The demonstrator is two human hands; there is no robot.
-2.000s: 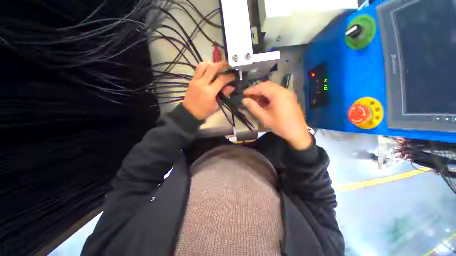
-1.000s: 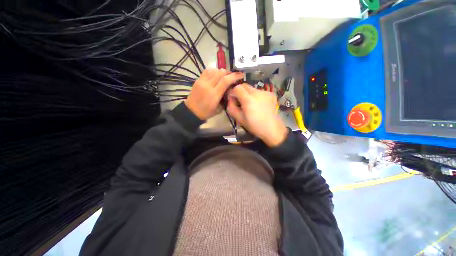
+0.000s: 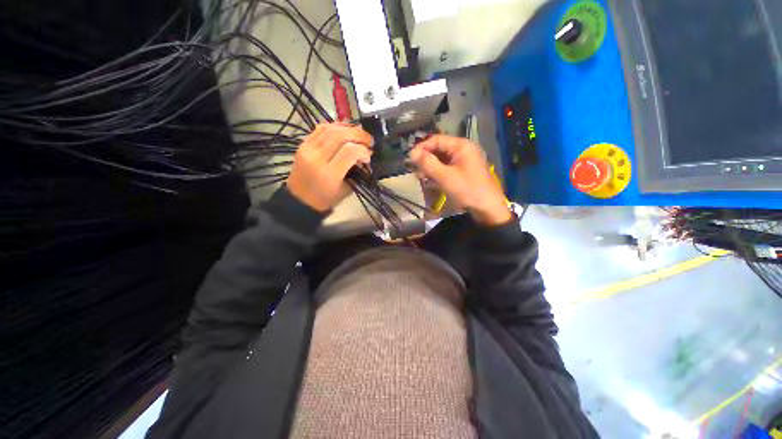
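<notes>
My left hand (image 3: 327, 165) is closed around several thin black cables (image 3: 374, 199), whose ends stick out below and to the right of the fingers. My right hand (image 3: 461, 176) is just right of the work head, under the white machine arm (image 3: 367, 53). Its thumb and forefinger are together at the fingertips; whether they pinch a cable end is too small to tell. The two hands are a short way apart. The work head itself is dark and partly hidden.
A large black cable mass (image 3: 94, 223) fills the left. A red tool (image 3: 341, 99) lies left of the arm. Yellow-handled pliers (image 3: 440, 202) are partly behind my right hand. At right is a blue control box (image 3: 549, 111) with a red emergency stop (image 3: 590, 175) and touchscreen (image 3: 707, 81).
My right hand has moved right, away from my left hand, which it met a second ago. The cable ends now show below my left hand. The whole view has shifted, with the machine further left.
</notes>
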